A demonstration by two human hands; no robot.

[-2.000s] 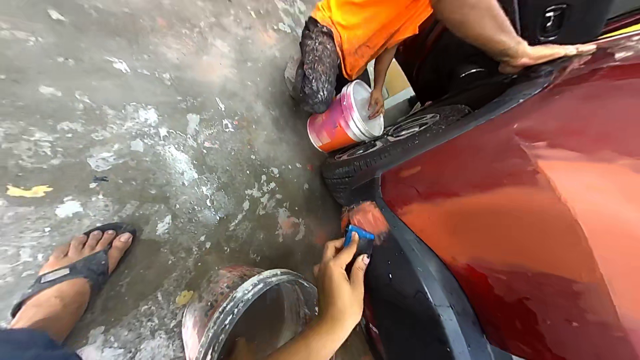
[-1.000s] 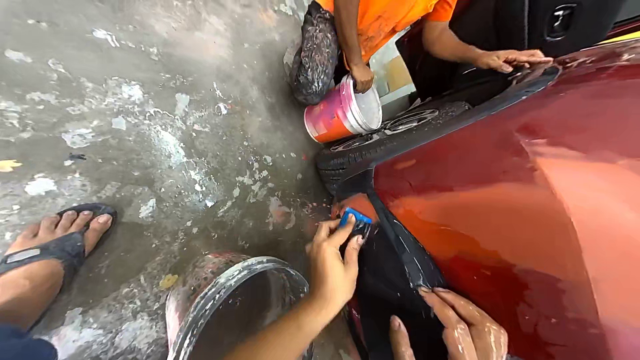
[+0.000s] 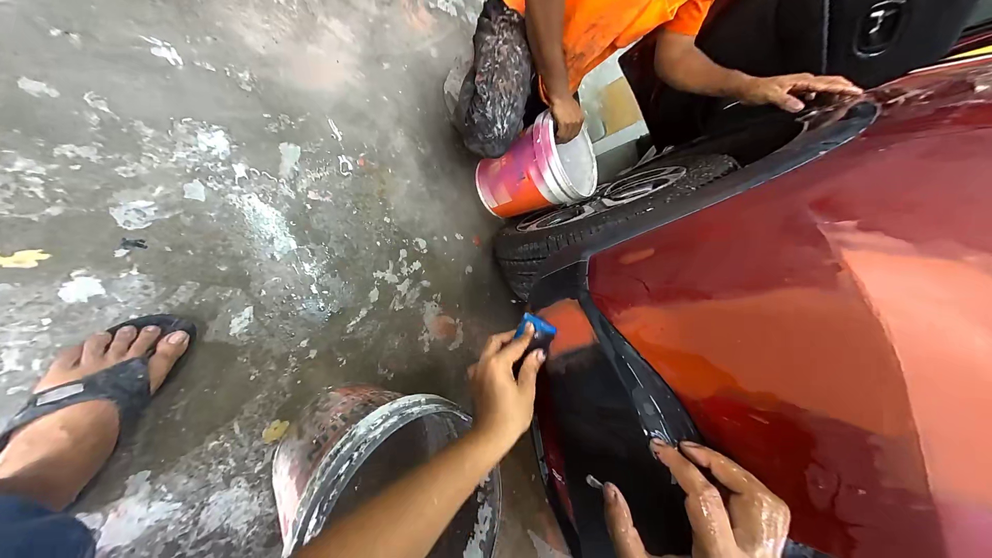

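Note:
My left hand (image 3: 504, 380) pinches a small blue and black block (image 3: 538, 332) between thumb and fingers. The block rests against the orange-red patch (image 3: 567, 325) on the black plastic bumper corner (image 3: 597, 422) of a red car. Wet and spread, my right hand (image 3: 717, 496) holds no object; its fingertips touch the black trim edge (image 3: 647, 387) and the bumper beside it. The red body panel (image 3: 775, 310), with paler orange areas, lies to the right of the trim.
A paint-crusted bucket (image 3: 325, 473) stands below my left forearm. A person in an orange shirt (image 3: 604, 35) holds a pink and orange pail (image 3: 535, 170) near the car's wheel (image 3: 635, 186), one hand on the wheel arch. My sandalled foot (image 3: 116, 380) is on the paint-spotted floor.
My right hand, not in view two seconds ago, has come onto the trim. My left hand stays at the patch with the block. The other person's hand on the car has moved from where it was.

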